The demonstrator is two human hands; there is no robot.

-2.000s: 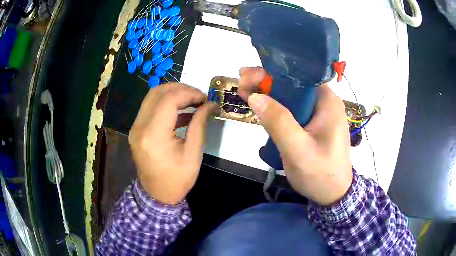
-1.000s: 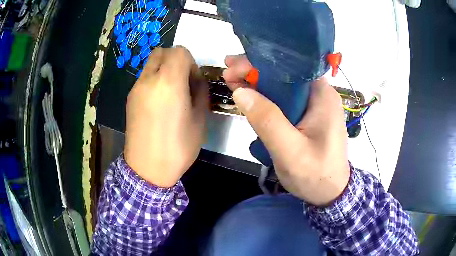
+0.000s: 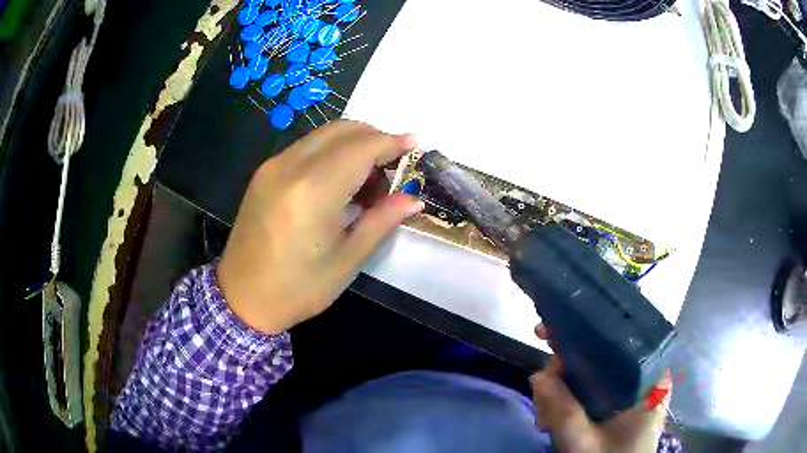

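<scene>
The power strip housing [image 3: 478, 243] lies open on a white sheet. One blue disc [image 3: 411, 188] sits at its left end. My left hand [image 3: 310, 221] is at that end, thumb and forefinger apart around its edges; whether the fingertips press on the housing is hard to tell. My right hand [image 3: 588, 411] is at the lower right, gripping the dark soldering gun [image 3: 588, 314]. The gun's scorched metal nose points up-left, its tip over the left end of the housing beside the blue disc. Coloured wires [image 3: 633, 257] show at the housing's right end.
A pile of blue discs [image 3: 296, 53] with wire legs lies at the upper left on black. A chipped cream edge [image 3: 133, 177] runs along the dark conveyor, where a corded strip [image 3: 60, 354] lies. A white coiled cord [image 3: 727, 66] and part of a round black fan [image 3: 584, 7] are at the top.
The gun swung from upright above the housing to low right, its nose now over the housing's left end. My left hand opened its thumb and forefinger. The camera view has also shifted.
</scene>
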